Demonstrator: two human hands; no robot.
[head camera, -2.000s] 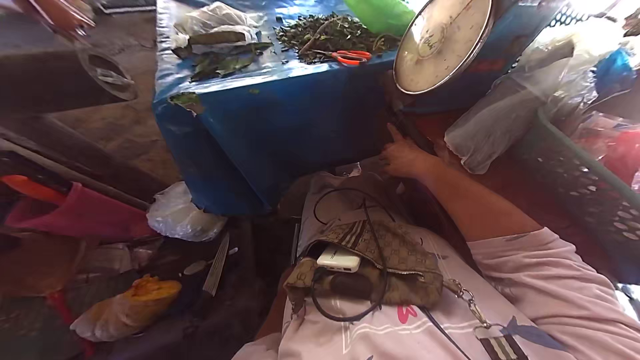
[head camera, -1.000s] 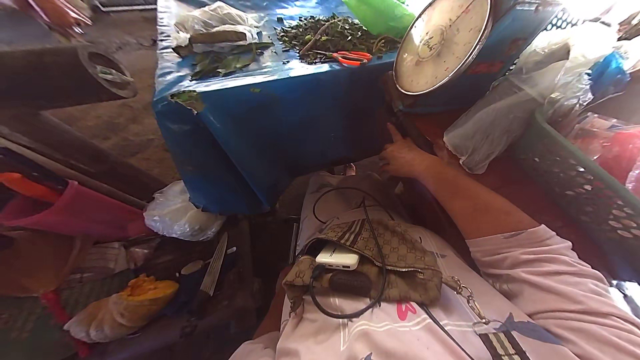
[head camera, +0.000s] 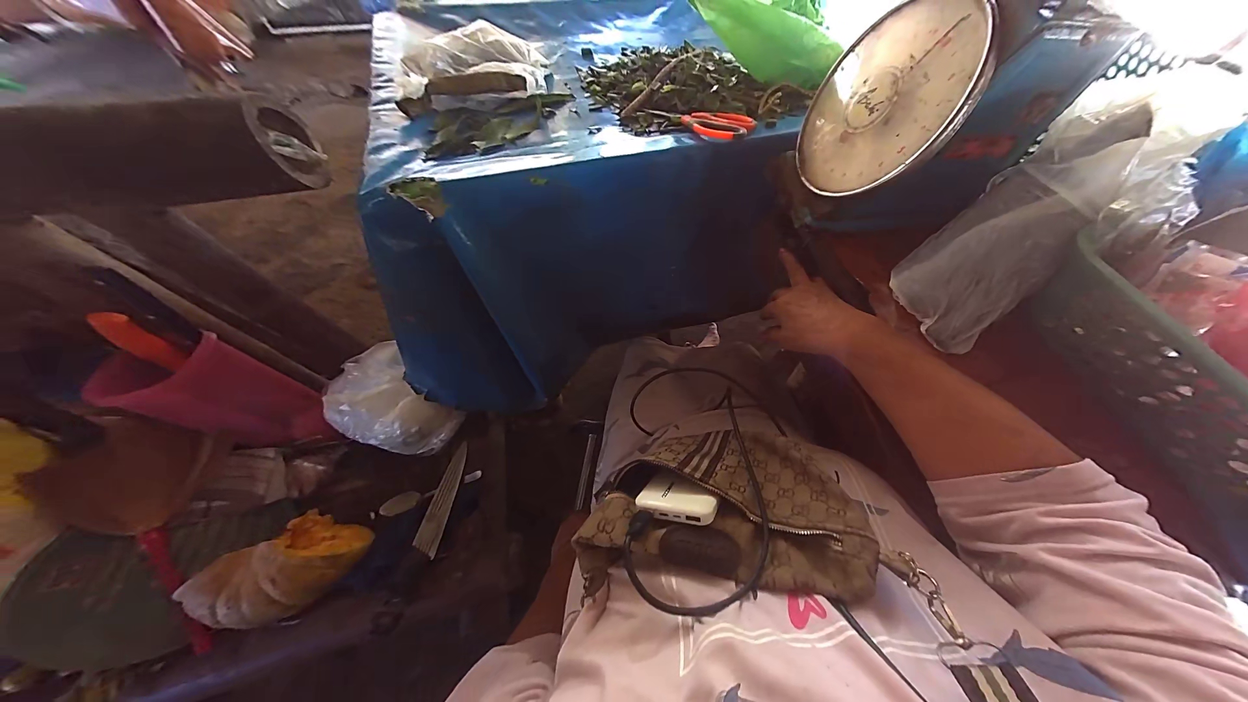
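Observation:
My right hand (head camera: 811, 310) rests below the round dial of a weighing scale (head camera: 892, 93), beside the blue-covered table (head camera: 604, 234), its index finger extended and nothing seen in it. My left hand is hidden; only part of that arm shows beside my lap. A patterned bag (head camera: 780, 526) lies on my lap, unzipped, with a white power bank (head camera: 677, 499) and a black cable (head camera: 765, 507) in its opening. On the table, orange-handled scissors (head camera: 719, 125) lie at the edge of a heap of chopped green leaves (head camera: 673, 83), near a green plastic bag (head camera: 770, 39).
At the left are a knife (head camera: 441, 502), a spoon (head camera: 400, 503), a piece of orange-fleshed squash (head camera: 278, 570), a pink container (head camera: 210, 390) and a white plastic bag (head camera: 390, 400). A green plastic basket (head camera: 1150, 351) with plastic bags stands at the right. A wooden beam (head camera: 127, 141) juts in at upper left.

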